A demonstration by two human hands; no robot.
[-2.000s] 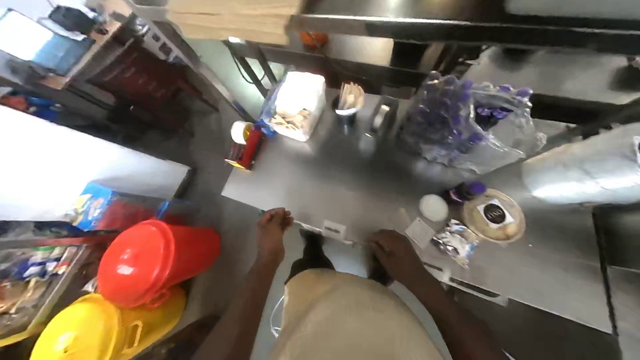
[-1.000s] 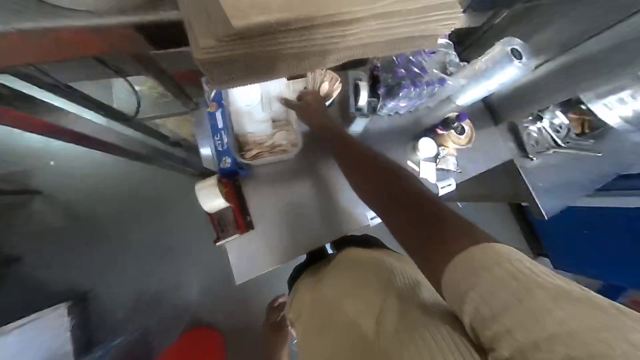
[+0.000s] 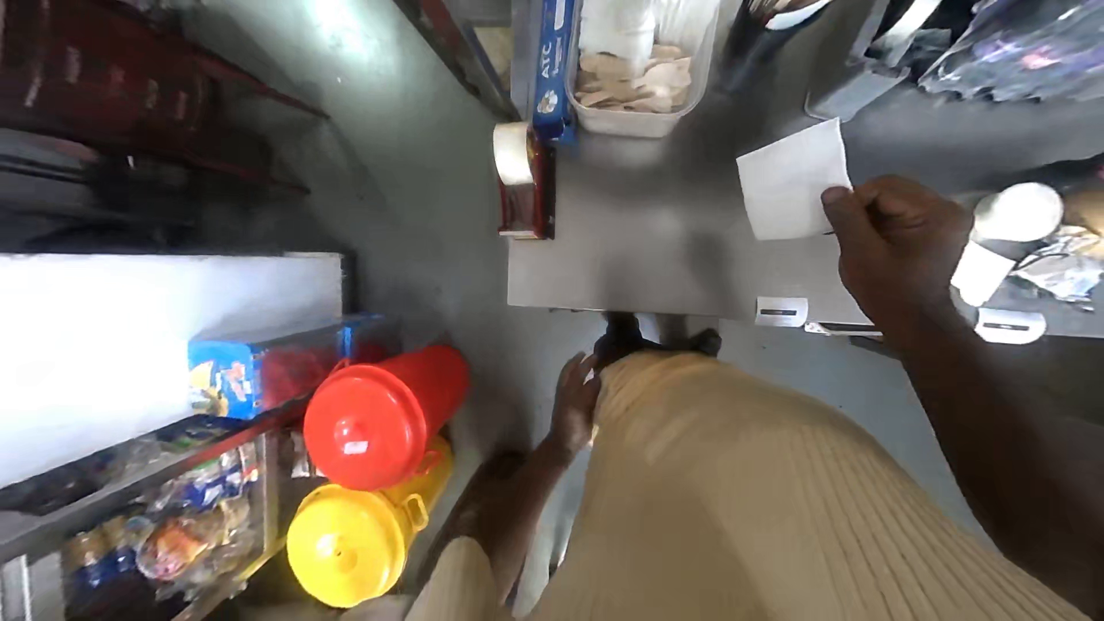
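Note:
My right hand [image 3: 897, 233] pinches the edge of a white paper napkin [image 3: 795, 183] between thumb and fingers, above the steel table [image 3: 638, 267]. Down beside my body hangs my left hand [image 3: 576, 401], its fingers near my clothing; whether it holds anything is unclear. At the table's left end stands a red tape dispenser with a roll of tape [image 3: 515, 155]. Behind it are a blue box [image 3: 552, 69] and a plastic tub of wooden spoons [image 3: 638, 108]. Right of my right hand lie a white round lid or container [image 3: 1022, 212] and crumpled foil [image 3: 1065, 267].
A metal holder [image 3: 849, 82] and a clear plastic bag with purple items [image 3: 1026, 56] stand at the back right. On the floor side at left are a red lidded bin [image 3: 366, 427], a yellow lidded bin [image 3: 345, 543] and a shelf of packets [image 3: 190, 509].
My right hand has come back from the tub area and now holds a white napkin over the table's right part. The view has swung toward the left, bringing both bins back in.

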